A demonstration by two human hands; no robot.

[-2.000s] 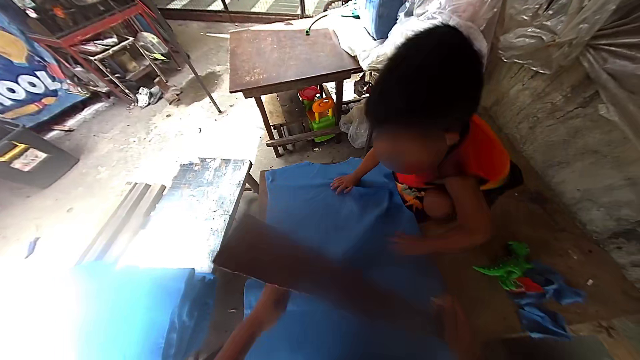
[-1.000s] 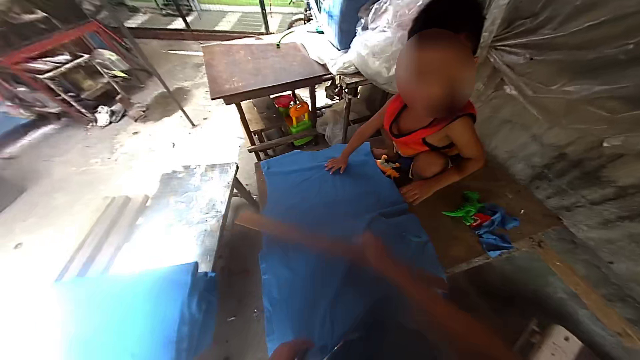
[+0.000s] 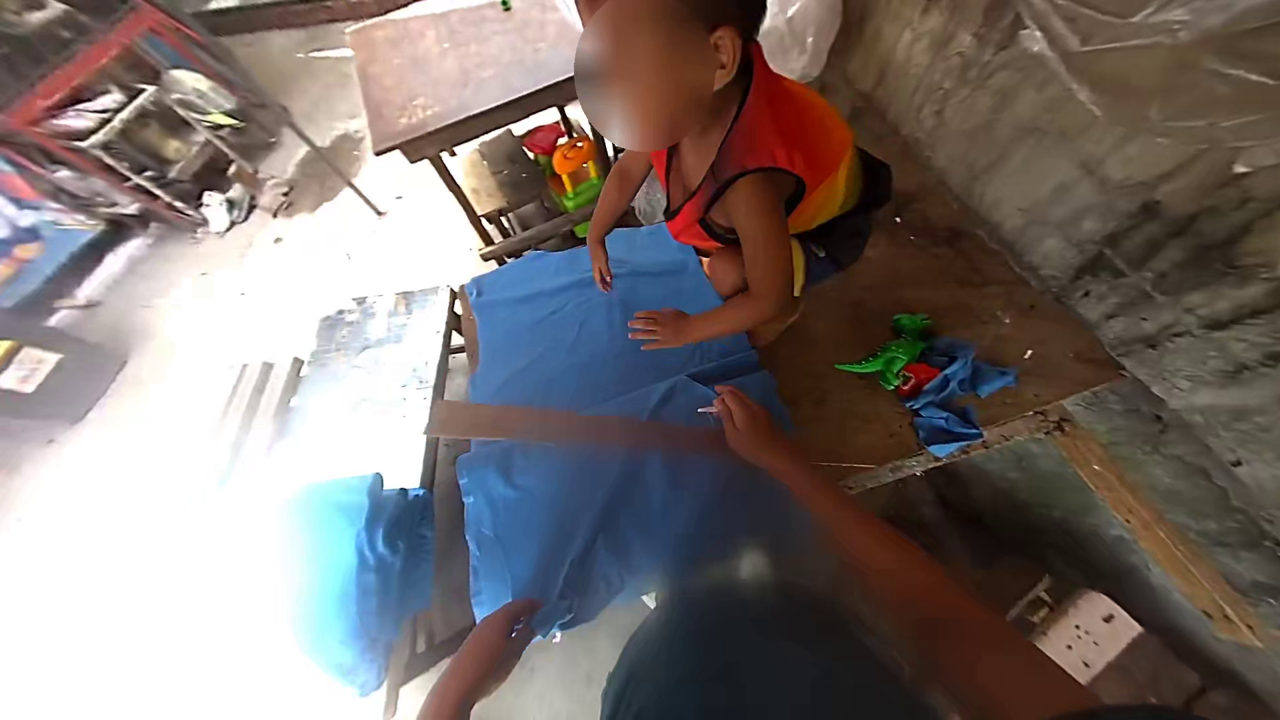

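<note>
Blue cloth [image 3: 570, 350] lies spread over a low wooden table. My left hand [image 3: 500, 640] pinches the cloth's near left corner. A long flat wooden board [image 3: 570, 425] lies across the cloth from left to right. At the board's right end is my right hand [image 3: 750, 425], with a small whitish thing, perhaps chalk, between thumb and finger; whether it also touches the board is hard to tell. Another person [image 3: 780, 190] in a red and orange sleeveless top crouches at the far right side, one hand flat on the cloth and the other at its far part.
A green toy dinosaur [image 3: 890, 360] and blue cloth scraps [image 3: 960, 385] lie at the table's right. Folded blue cloth [image 3: 350, 570] rests on a bench [image 3: 380, 350] at left. A brown wooden table [image 3: 470, 70] stands beyond, a concrete wall [image 3: 1130, 200] at right.
The board, blurred and slanting before, now lies nearly straight across the cloth. My left hand has come to the cloth's near left corner. The other person leans further over the cloth.
</note>
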